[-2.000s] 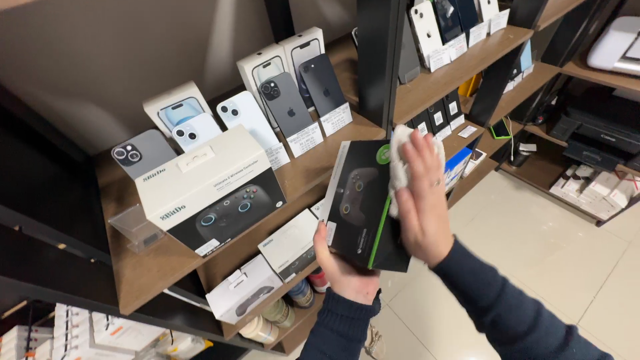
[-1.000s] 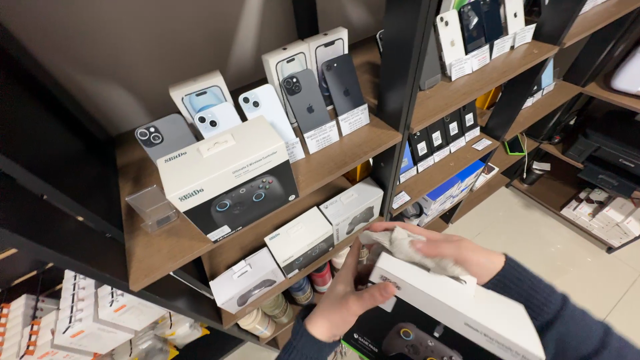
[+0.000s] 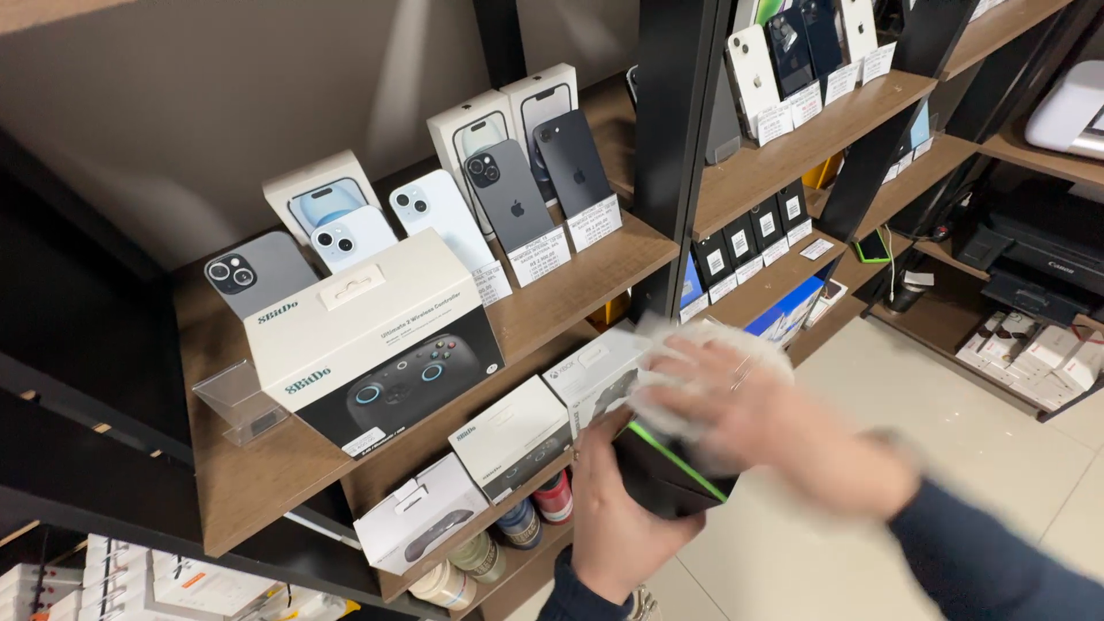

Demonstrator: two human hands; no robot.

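Note:
My left hand [image 3: 617, 509] grips a black game controller box with a green edge [image 3: 677, 474] from below and its left side, in front of the lower shelf. My right hand [image 3: 724, 392], blurred, holds a white cloth [image 3: 690, 362] against the upper end of that box. The cloth and hand hide much of the box. To the left, a white and black 8BitDo controller box [image 3: 379, 345] stands tilted on the wooden shelf among several smartphones. Below it, another 8BitDo box [image 3: 511, 435], a white controller box [image 3: 421, 515] and an Xbox controller box [image 3: 595, 375] stand in a row.
A clear acrylic stand [image 3: 241, 401] sits at the left end of the upper shelf [image 3: 595, 289]. A black upright post [image 3: 677, 155] divides the shelves. Jars [image 3: 479, 556] stand underneath the lower boxes. A Canon printer [image 3: 1035, 241] is at the far right, beyond the tiled floor [image 3: 906, 483].
The held box has turned, from its white side facing up to a black side with a green edge. My right hand with the cloth has shifted on it.

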